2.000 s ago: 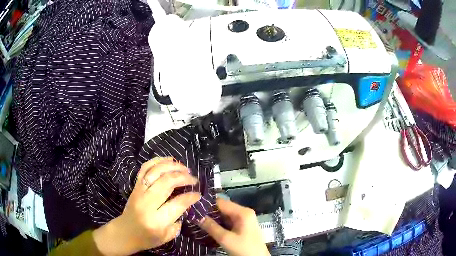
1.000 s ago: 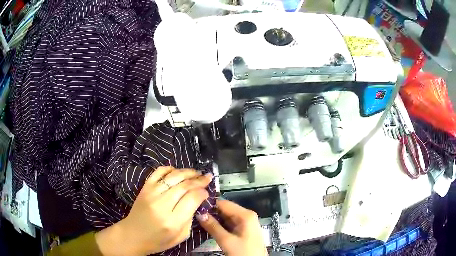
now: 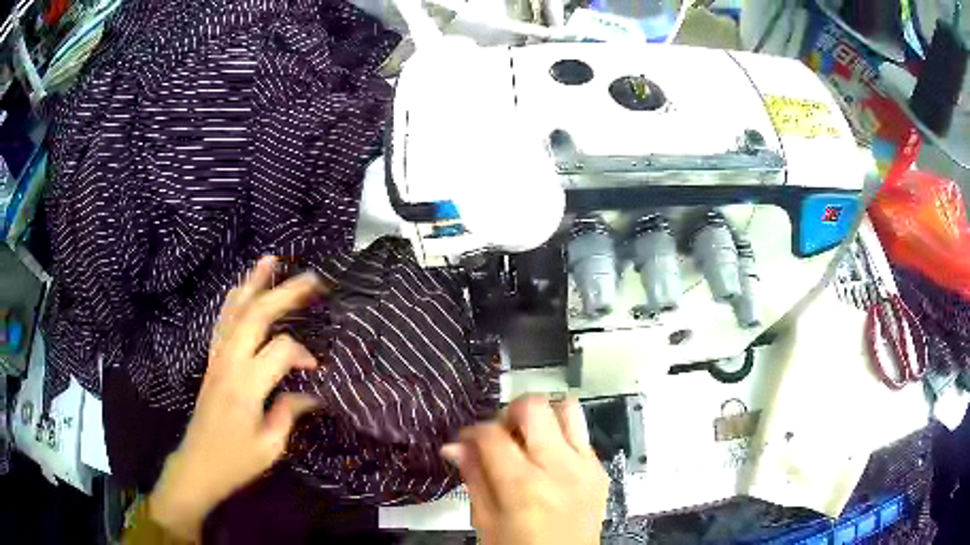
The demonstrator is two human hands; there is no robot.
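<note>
The dark striped garment piece (image 3: 399,341) lies bunched on the machine bed, its right edge beside the needle area (image 3: 495,279). My left hand (image 3: 250,383) is at the cloth's left side, fingers apart and curled, slightly blurred; whether it grips any cloth is unclear. My right hand (image 3: 537,468) is at the cloth's lower right edge, fingertips bent down on the edge; whether they pinch it is hidden. The white overlock machine (image 3: 681,117) stands behind and to the right, with grey tension knobs (image 3: 654,266) on its front.
A big heap of striped cloth (image 3: 191,138) fills the left. Red-handled scissors (image 3: 893,341) lie at the right near an orange-red bag (image 3: 925,224). A cream cloth (image 3: 824,415) hangs over the machine's right side. A blue basket rim (image 3: 867,524) shows at lower right.
My left hand has moved left, away from my right hand and the fabric edge, and its fingers have spread. The striped piece is spread wider. The machine appears further right in view.
</note>
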